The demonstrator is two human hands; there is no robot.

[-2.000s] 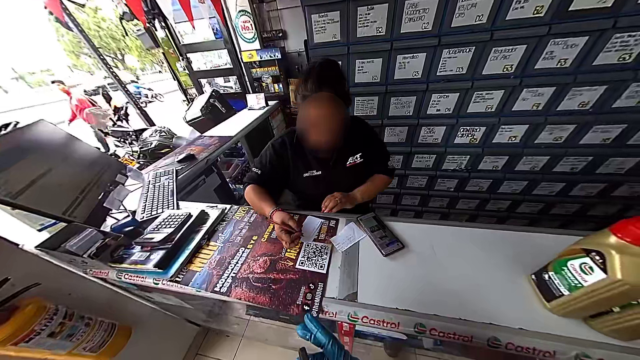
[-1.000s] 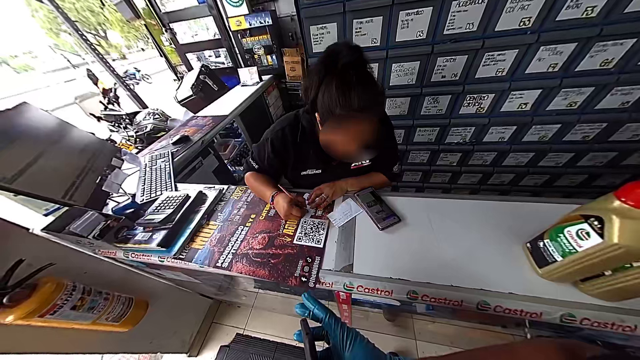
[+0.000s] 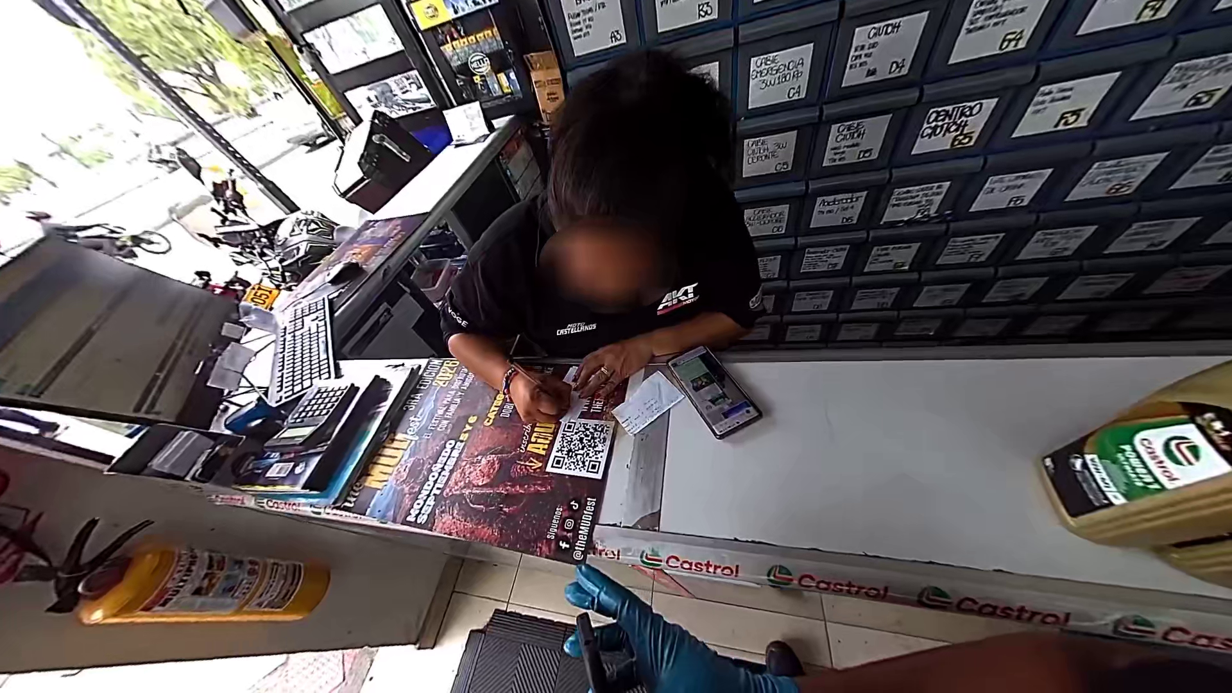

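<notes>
My right hand (image 3: 650,640), in a blue glove, reaches in from the lower right in front of the counter. It holds a narrow dark object (image 3: 591,654) between thumb and fingers; what it is cannot be told, and its lower part is cut off by the frame. My left hand is out of view. Above my hand, on the counter, a poster (image 3: 462,481) carries a printed code. Behind it a person in a black shirt (image 3: 606,318) bends over, writing on a small paper. A second white slip (image 3: 648,403) lies beside a lit phone (image 3: 715,392).
The counter (image 3: 866,462) runs across the view. A gold oil bottle (image 3: 1136,462) stands at right. At left are a monitor (image 3: 106,327), keyboard (image 3: 302,351) and calculator (image 3: 313,414). Below them is a yellow fire extinguisher (image 3: 207,585). Labelled drawers (image 3: 861,140) line the wall.
The person behind the counter has bent lower over the paper than two seconds ago. More of my gloved right hand and forearm shows at the bottom.
</notes>
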